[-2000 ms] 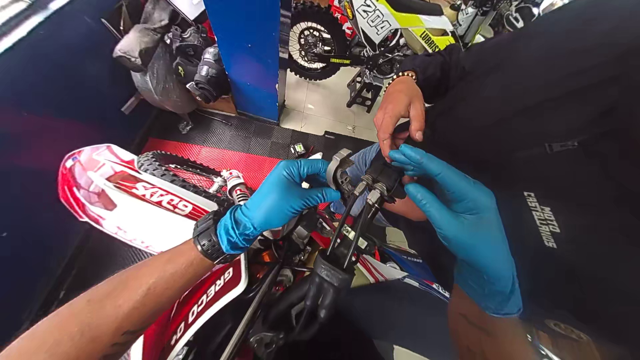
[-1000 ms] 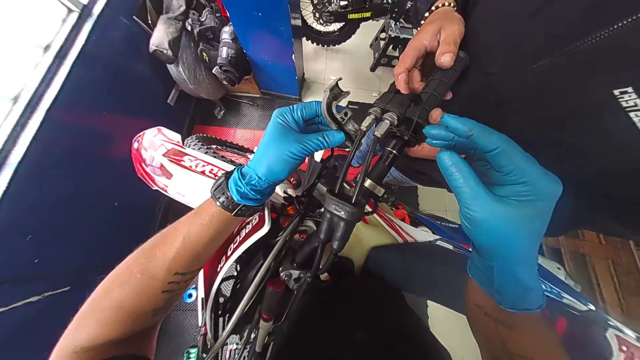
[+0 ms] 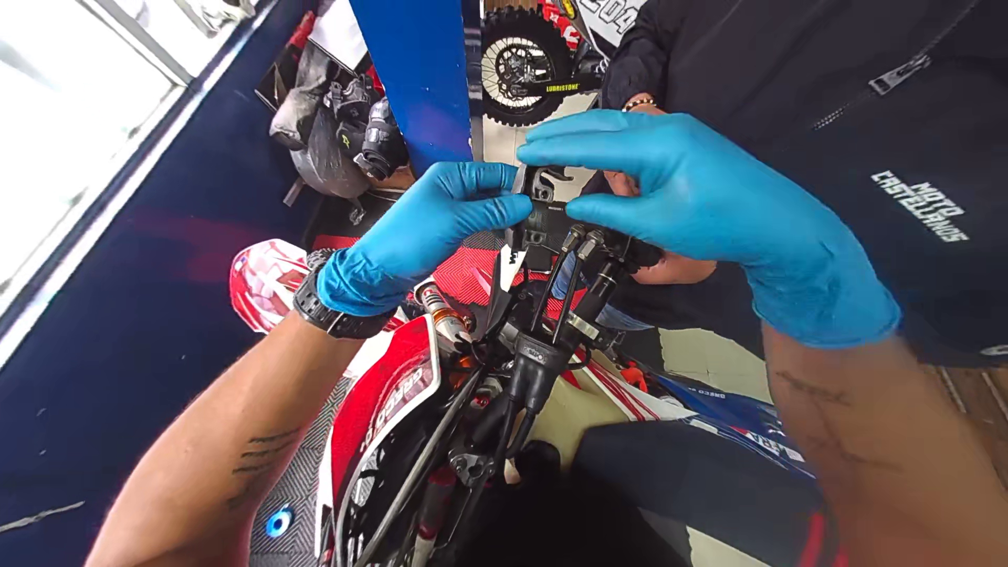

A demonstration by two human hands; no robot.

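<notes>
My left hand [image 3: 417, 236], in a blue glove, pinches a dark curved metal part [image 3: 521, 189], seemingly a clamp or housing half, between thumb and fingers. My right hand [image 3: 677, 181], gloved too, reaches across with its fingers and thumb apart around the far side of a dark bracket-like piece [image 3: 545, 185]; whether it grips this is unclear. Just below the hands, two cables with metal ends [image 3: 583, 241] run down beside the black handlebar [image 3: 602, 287] of a red and white dirt bike [image 3: 386, 386]. The throttle end is partly hidden behind my right hand.
Across the handlebar, a person in a dark jacket [image 3: 787, 87] has a hand [image 3: 673, 269] near the bar end, partly behind my right hand. Another motorcycle's rear wheel [image 3: 524, 67] stands beyond a blue panel [image 3: 417, 71]. Riding gear [image 3: 354, 126] lies at the upper left.
My right hand has moved left and over the handlebar end, close to my left hand. The left hand still holds the curved part. The other person's hand is now mostly hidden.
</notes>
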